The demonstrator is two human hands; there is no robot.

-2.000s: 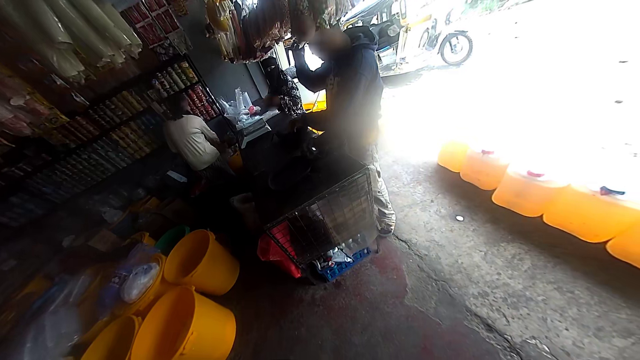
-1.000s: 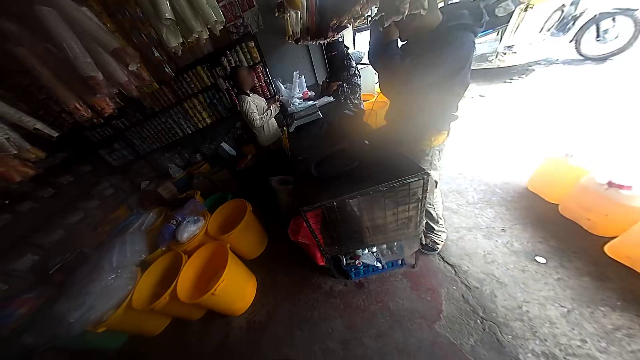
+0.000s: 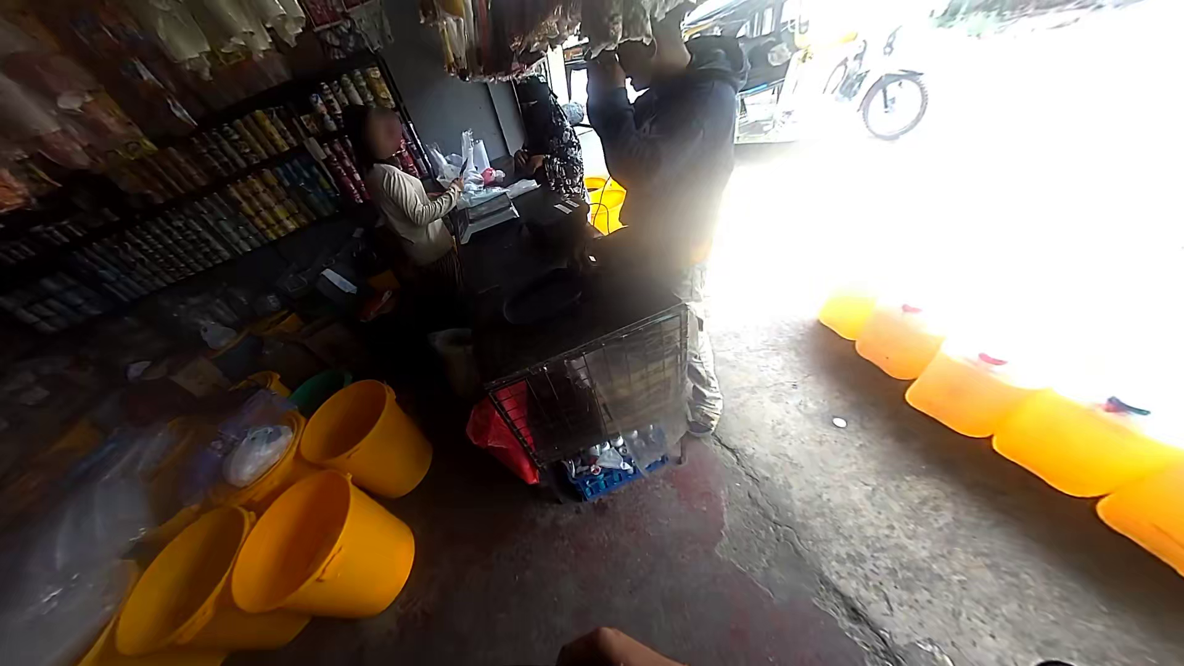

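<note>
At the bottom edge, part of one of my hands (image 3: 615,649) shows, cut off by the frame. Whether it is the left or the right, and what it holds, cannot be told. Ahead of it is a dark counter with a wire mesh front (image 3: 601,388). A blue plastic crate (image 3: 615,479) with bottles and bags sits low in that front, and a red bag or container (image 3: 504,435) is at its left. Yellow plastic buckets (image 3: 370,564) lie tilted at the lower left, near a green one (image 3: 319,392).
A person in a dark hooded top (image 3: 671,157) stands at the counter; a person in a light top (image 3: 412,213) and another in patterned clothing (image 3: 561,143) are behind it. Orange-yellow jerrycans (image 3: 976,393) line the right. Shelves of cans (image 3: 268,194) stand left. The concrete floor is cracked (image 3: 786,527).
Part of a hand has come into view at the bottom edge. The person in the light top now holds both forearms forward over the counter. The view has shifted.
</note>
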